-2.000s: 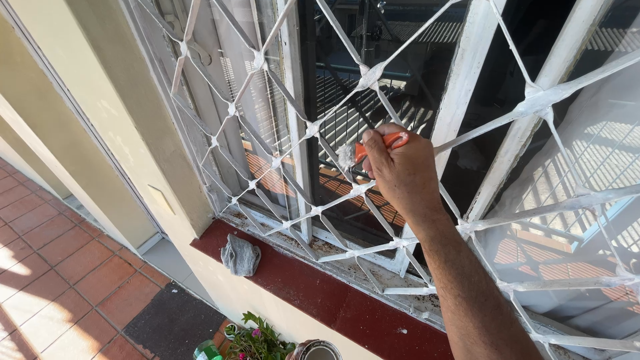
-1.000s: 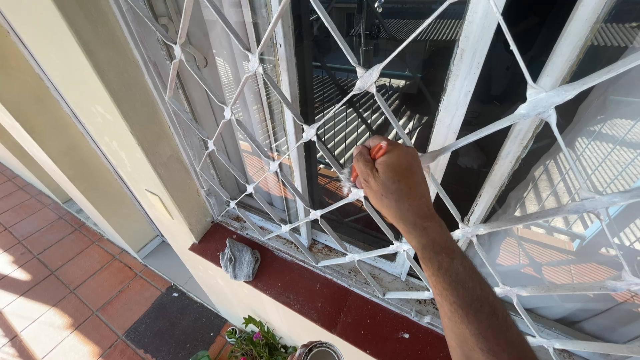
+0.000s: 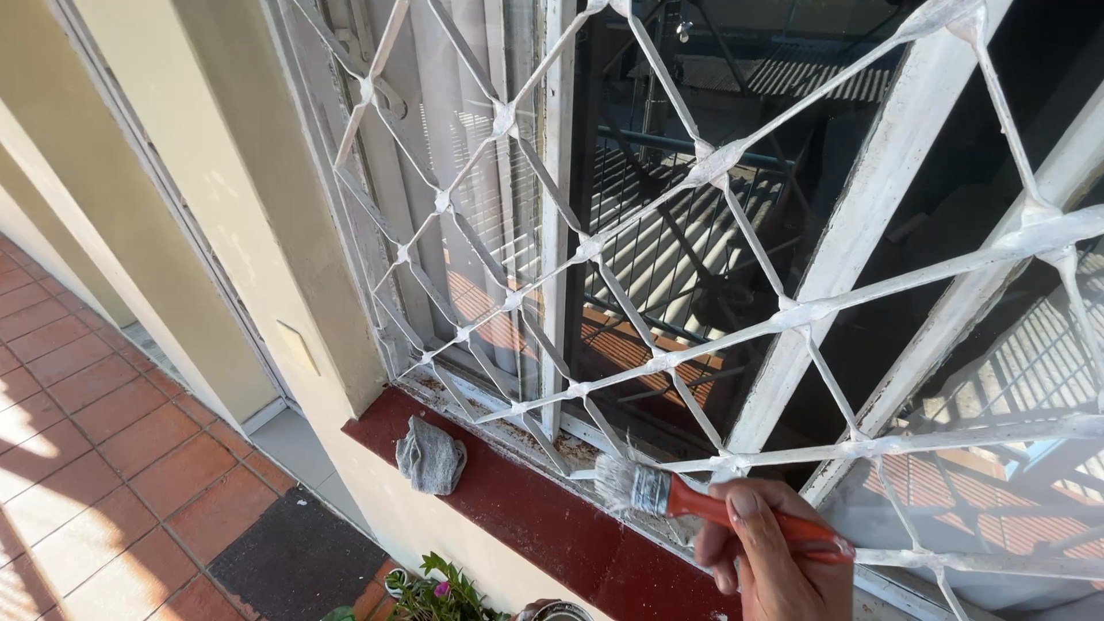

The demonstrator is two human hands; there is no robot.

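Observation:
My right hand [image 3: 768,543] grips the red handle of a paintbrush [image 3: 647,487] at the lower right. White paint coats its bristles and metal band, and the bristles point left, at the bottom edge of a white diamond-pattern metal window grille [image 3: 589,248]; whether they touch it I cannot tell. Beneath the grille runs a dark red window sill [image 3: 526,517], with a crumpled grey cloth [image 3: 431,455] lying on its left part. At the bottom edge the rim of an open can [image 3: 561,612] is partly in view. My left hand is out of view.
Behind the grille stand white window frames [image 3: 845,224] with glass and a curtain [image 3: 440,112]. A cream wall pillar [image 3: 250,172] rises at the left. Below are a flowering plant [image 3: 444,591], a dark mat [image 3: 297,552] and terracotta floor tiles [image 3: 147,431].
My right hand has moved down from the middle of the grille to its bottom edge, with the brush still held. The view has shifted somewhat.

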